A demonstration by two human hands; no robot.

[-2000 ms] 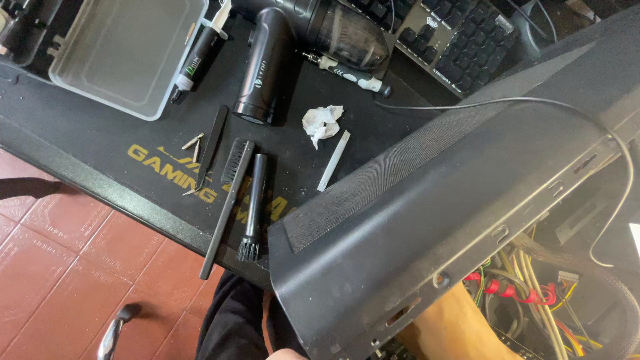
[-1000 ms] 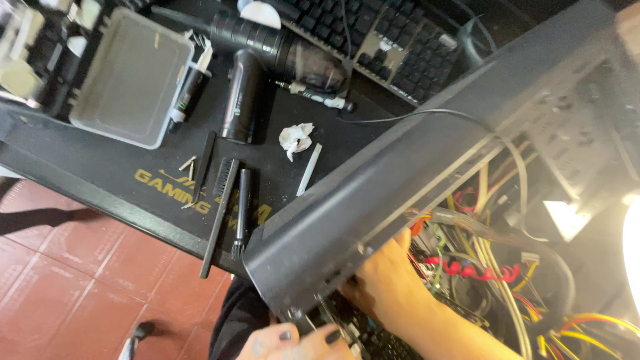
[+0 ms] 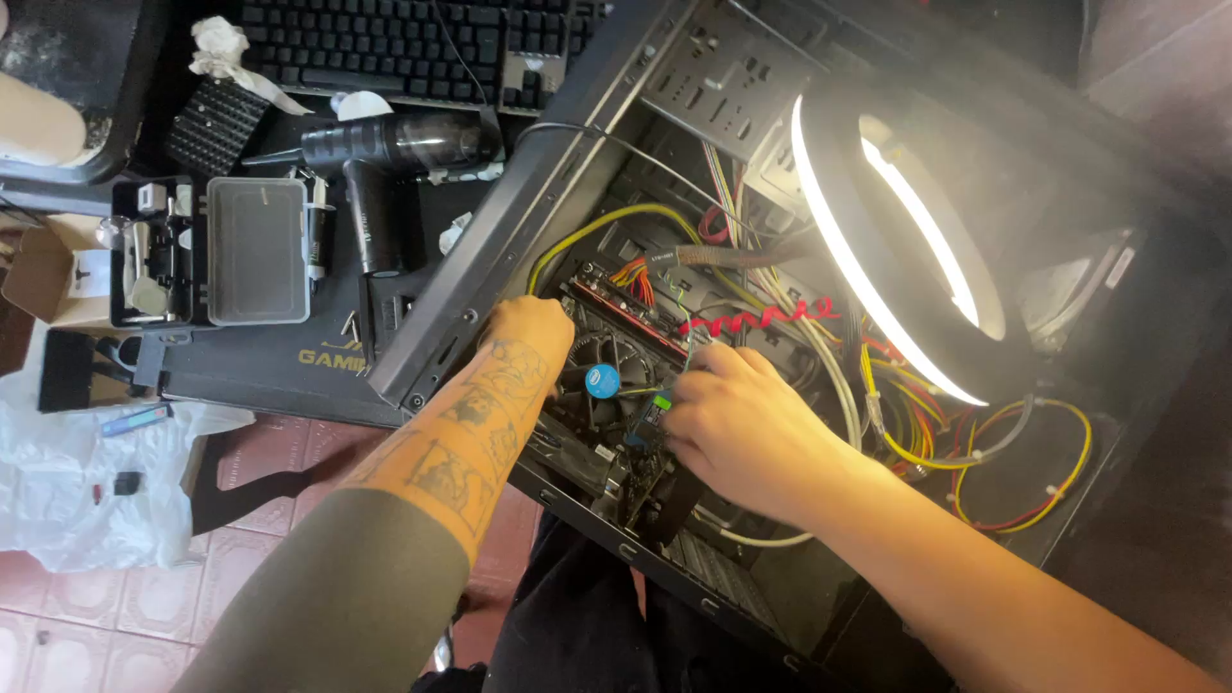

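Observation:
An open black computer case [image 3: 500, 217] lies tilted in front of me, its motherboard showing. My left hand [image 3: 532, 330] is inside the case beside the round CPU cooler fan [image 3: 603, 381]; its fingertips are hidden. My right hand [image 3: 727, 409] is on the fan's other side, near a green-and-dark board part [image 3: 657, 409], fingers bent; whether it grips anything is unclear. RAM modules [image 3: 630, 318] stand above the fan, next to a braided power cable [image 3: 731, 256]. A red coiled cable [image 3: 760, 316] runs just above my right hand.
A lit ring lamp [image 3: 895, 241] hangs over the case's right part. Loose yellow and red cables [image 3: 1083, 452] lie at the lower right. Left of the case are a handheld air blower [image 3: 385, 144], a parts box with a clear lid [image 3: 258, 250] and a keyboard [image 3: 385, 53]. A thin cable crosses the case.
Both hands now show inside the case; one second ago one was at its lower edge. The view has shifted widely, showing more of the interior and the ring lamp.

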